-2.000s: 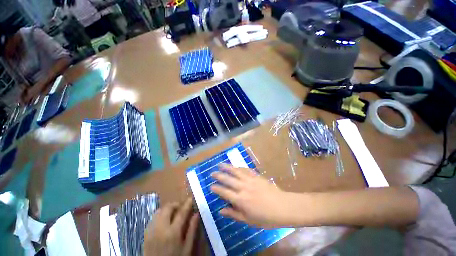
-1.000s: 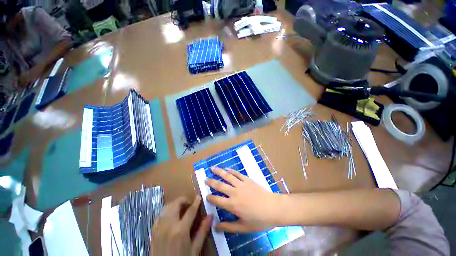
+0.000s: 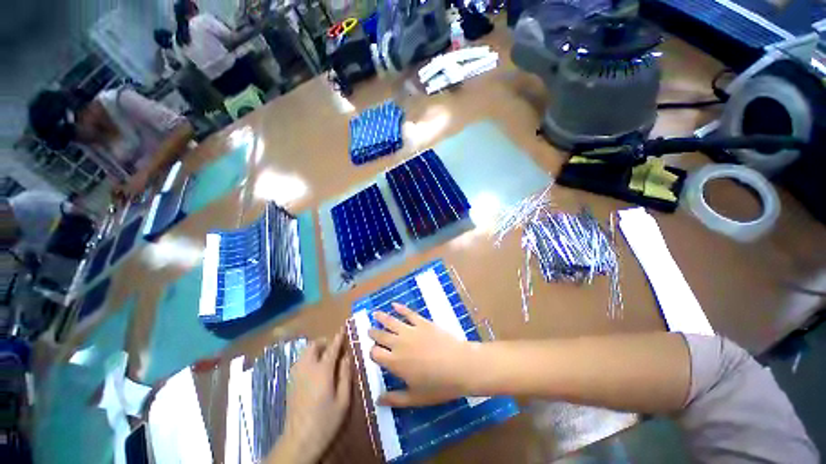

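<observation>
A bright blue cell panel (image 3: 453,419) with thin pale lines lies on the brown tabletop in front of me. One white strip (image 3: 388,426) lies along its left edge and another white strip (image 3: 444,313) lies farther right on it. Thin silver ribbon (image 3: 364,385) shows beside the left edge. My right hand (image 3: 424,355) lies palm down on the panel, fingers spread, their tips on the left strip. My left hand (image 3: 317,394) is beside the left edge, fingers bent; its fingertips are partly hidden. A long ribbon bundle (image 3: 272,390) lies left of it.
Short ribbon pieces (image 3: 571,246), a loose white strip (image 3: 661,272) and a tape roll (image 3: 732,201) lie right. Dark cell stacks (image 3: 365,228) are ahead, a curved panel stack (image 3: 240,272) left. The iron stand (image 3: 625,181) and grey machine (image 3: 602,91) are back right. A person (image 3: 127,136) sits far left.
The camera view has shifted and tilted. My right hand has moved slightly left across the panel, uncovering more of the right-hand strip. My left hand stays near the left edge, where thin ribbon now shows.
</observation>
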